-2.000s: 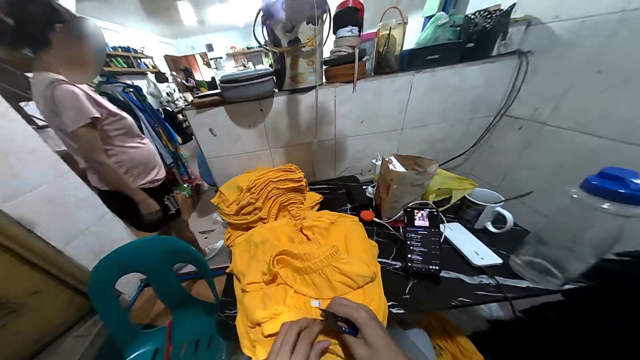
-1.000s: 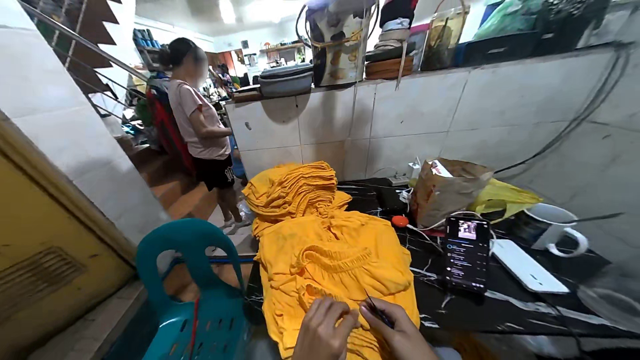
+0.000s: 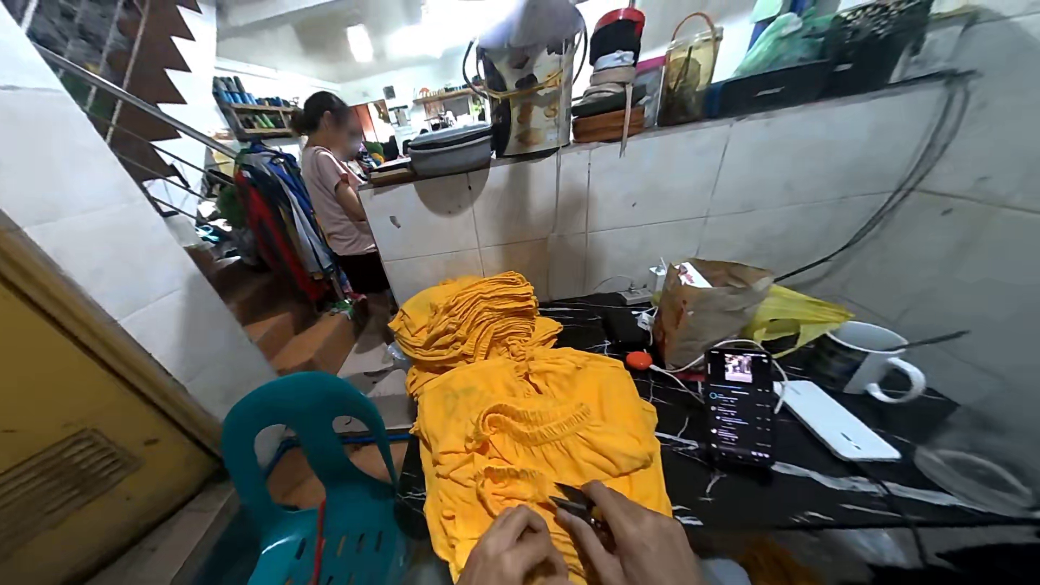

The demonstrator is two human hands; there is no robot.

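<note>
Yellow garments with gathered elastic edges (image 3: 536,398) lie spread over the front of the black marble-patterned table. Behind them rises a folded stack of the same yellow cloth (image 3: 471,317). At the bottom, my left hand (image 3: 516,548) pinches the yellow fabric, its fingers bent. Close on its right, my right hand (image 3: 638,540) holds small dark thread snips (image 3: 578,505), blades pointing up and left over a gathered edge. The palm hides part of the snips' handle.
A green plastic chair (image 3: 313,439) stands left. On the table's right are a lit phone (image 3: 739,406), a white phone (image 3: 837,418), a mug (image 3: 861,357), a paper bag (image 3: 707,305) and cables. A person (image 3: 337,195) stands beyond the tiled half wall (image 3: 650,187).
The view has swung left. The snips, low in my right hand before, now show their blades apart above the fabric. The person has moved to stand beside the half wall.
</note>
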